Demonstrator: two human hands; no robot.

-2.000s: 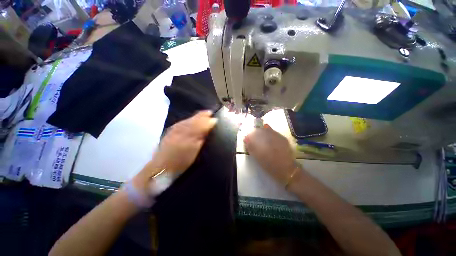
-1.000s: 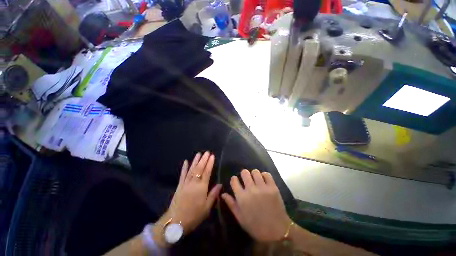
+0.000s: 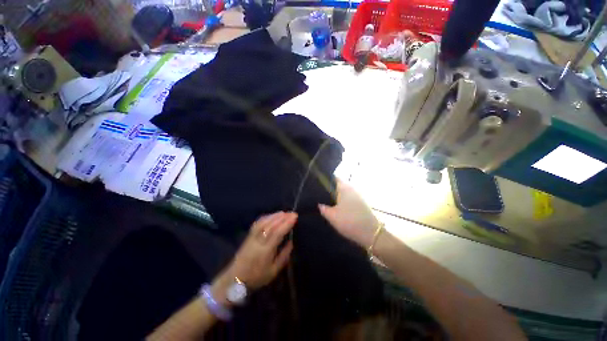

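A black fabric panel (image 3: 246, 173) lies over the table's front edge and hangs down towards my lap. A pale curved seam or edge line runs down it. My left hand (image 3: 267, 243) rests on the panel by this line, its fingertips bent and close together on the cloth. My right hand (image 3: 349, 212) is at the panel's right side, with its fingers partly hidden at the fabric edge; the thumb lies on top. More black cut pieces (image 3: 233, 80) lie behind on the table.
The sewing machine (image 3: 519, 120) stands at the right with its lamp lit. A smartphone (image 3: 476, 190) and a pen (image 3: 486, 224) lie by it. Flattened printed packaging (image 3: 126, 154) is at the left, a blue basket (image 3: 33, 233) at lower left, a red basket (image 3: 399, 23) behind.
The view has shifted, so the machine sits further right. My right hand has moved up to the panel's right edge. My left hand's spread fingers have drawn together at the pale line.
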